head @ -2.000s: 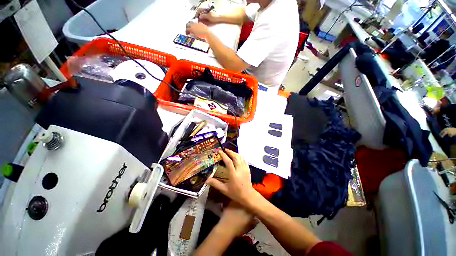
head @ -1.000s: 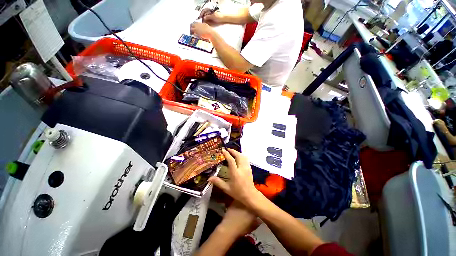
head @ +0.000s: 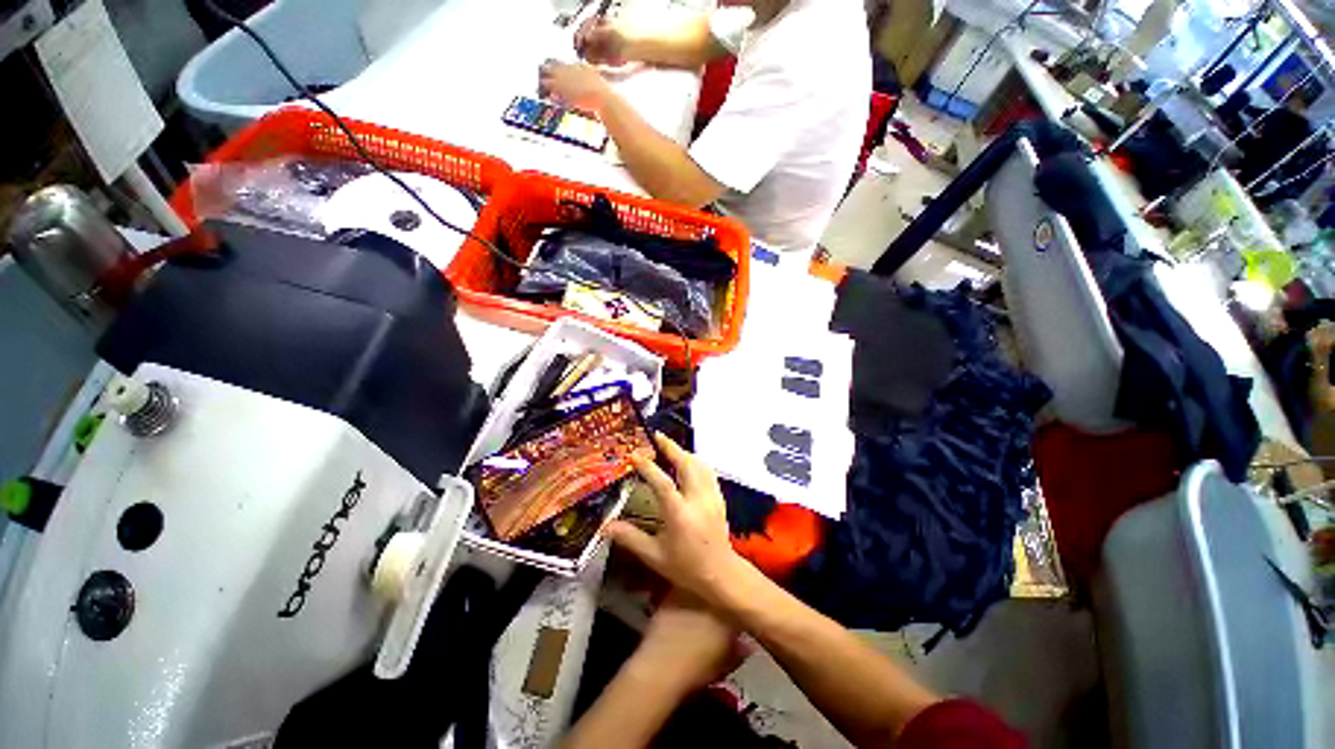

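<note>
A smartphone point(head: 564, 465) with an orange-brown lit screen lies tilted on the small white tray point(head: 505, 550), over pens and other small items. My right hand point(head: 682, 515) is at the phone's right end. Its index fingertip is at the screen edge, and the thumb is spread apart near the tray's rim. It does not grip the phone. My left forearm comes up from the bottom edge and crosses under my right forearm. My left hand point(head: 715, 644) is mostly hidden there, so its fingers cannot be made out.
A white "brother" sewing machine point(head: 220, 512) fills the left. Orange-red baskets point(head: 586, 325) with bagged dark parts stand behind the tray. A white sheet with dark ovals point(head: 747, 395) and a dark navy garment pile point(head: 937, 498) lie right. A person in white sits beyond, near another phone point(head: 556, 123).
The view shifts slightly. My right index finger has bent a little at the phone's edge. The colours on the screen have changed. The phone stays on the tray.
</note>
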